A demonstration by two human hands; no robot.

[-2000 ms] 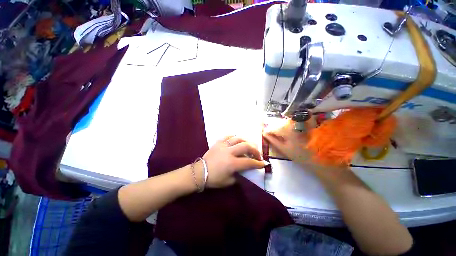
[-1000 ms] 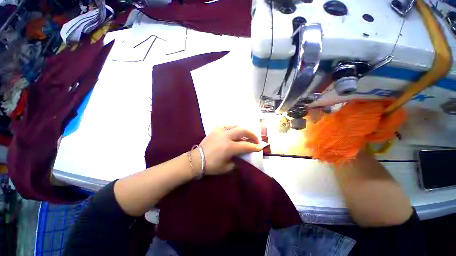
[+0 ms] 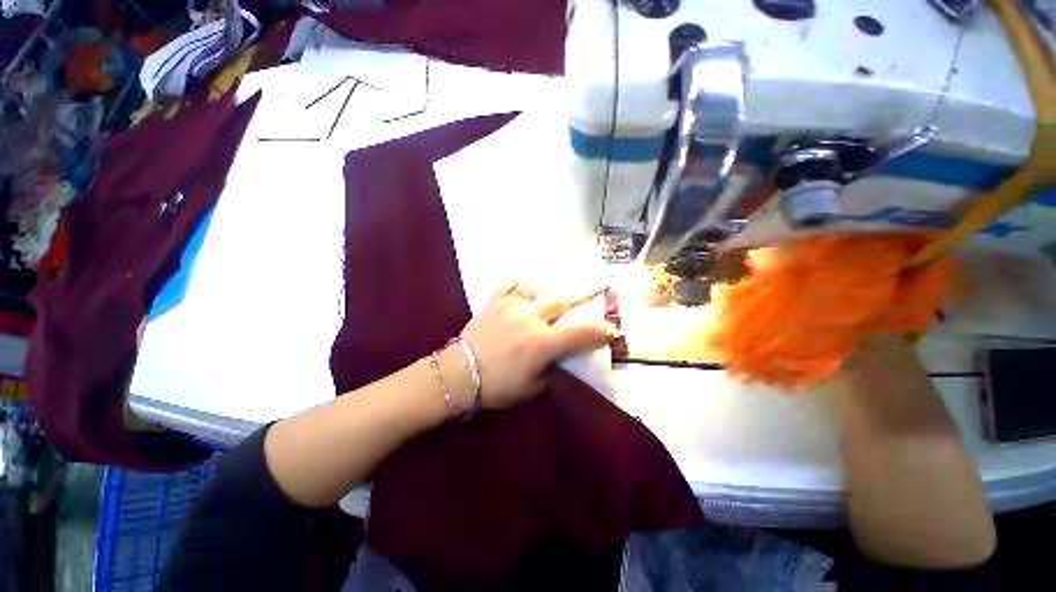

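A maroon garment panel (image 3: 400,249) lies on the white table, with its lower part hanging over the front edge onto the lap. My left hand (image 3: 521,345) rests on its edge and a white piece (image 3: 588,362), thumb and fingers at a small maroon strip (image 3: 615,320) beside the needle area. The sewing machine (image 3: 799,127) stands at the right, its lamp glaring over the presser foot. My right forearm (image 3: 909,451) reaches behind the orange cloth tuft (image 3: 828,306); my right hand is hidden by the tuft.
A yellow-tan band (image 3: 1005,191) hangs down the machine front. A black phone (image 3: 1021,396) lies at the right. A bunched maroon pile (image 3: 110,289) hangs over the table's left side, above a blue basket (image 3: 151,520). A striped bundle (image 3: 197,58) is at the back left.
The right hand has withdrawn from the needle area and the forearm has moved right behind the tuft. The left hand stays by the strip, its fingers shifted slightly. The camera view has moved closer to the machine.
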